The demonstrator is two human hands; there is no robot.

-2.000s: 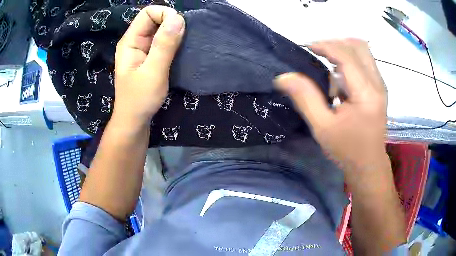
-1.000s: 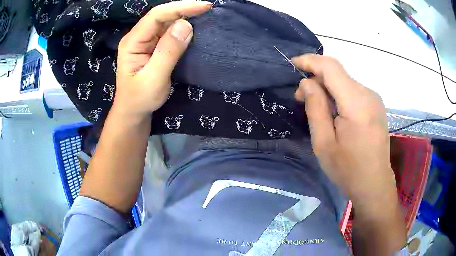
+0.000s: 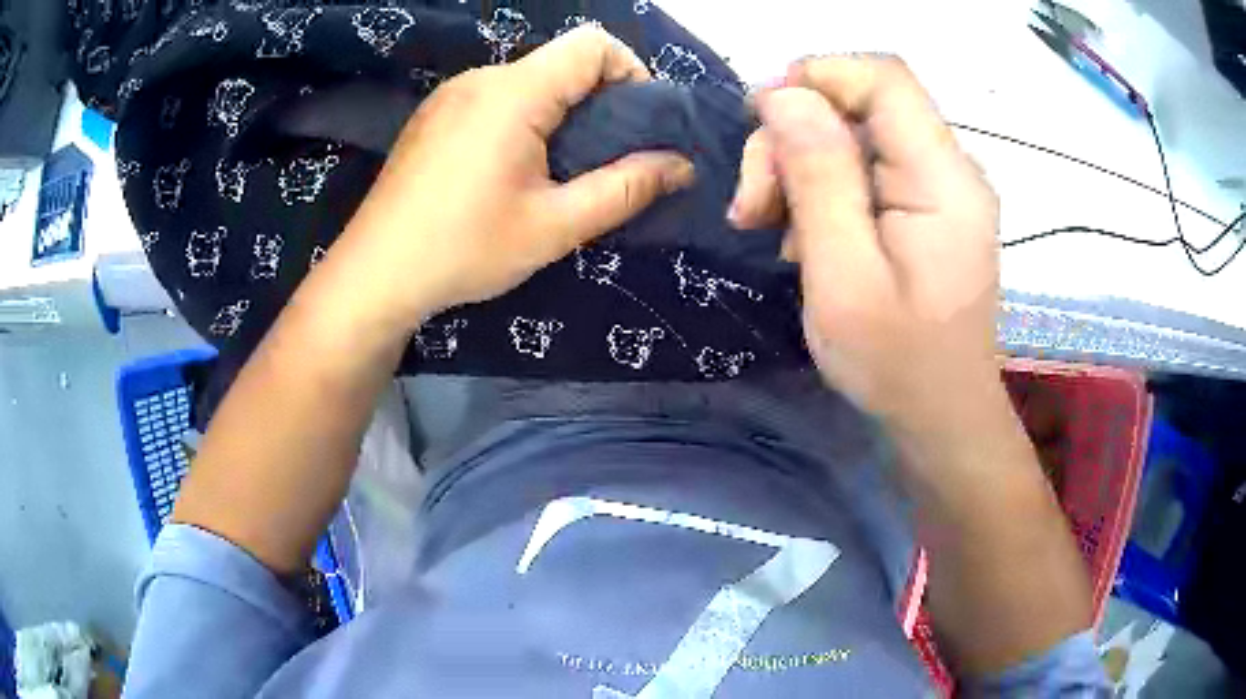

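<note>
The black printed fabric panel (image 3: 533, 336) with white animal outlines lies over the table's front edge and my lap. The plain dark grey cloth (image 3: 642, 123) joined to it is raised between my hands. My left hand (image 3: 513, 184) holds the grey cloth, thumb and fingers on either side of it. My right hand (image 3: 875, 205) is at the cloth's right edge with thumb and fingertips together; whether it pinches cloth or thread cannot be told. A fine loose thread lies across the printed panel at the lower right.
Small snips (image 3: 1093, 58) with a red grip lie at the upper right of the white table (image 3: 875, 27). A black cord (image 3: 1093, 235) runs near them. A blue basket (image 3: 161, 423) is left of my lap, a red basket (image 3: 1086, 464) right.
My left hand has moved right and down along the grey cloth. My right hand has moved up to the cloth's edge. The grey cloth is bunched smaller, and the thin thread or needle-like line is gone.
</note>
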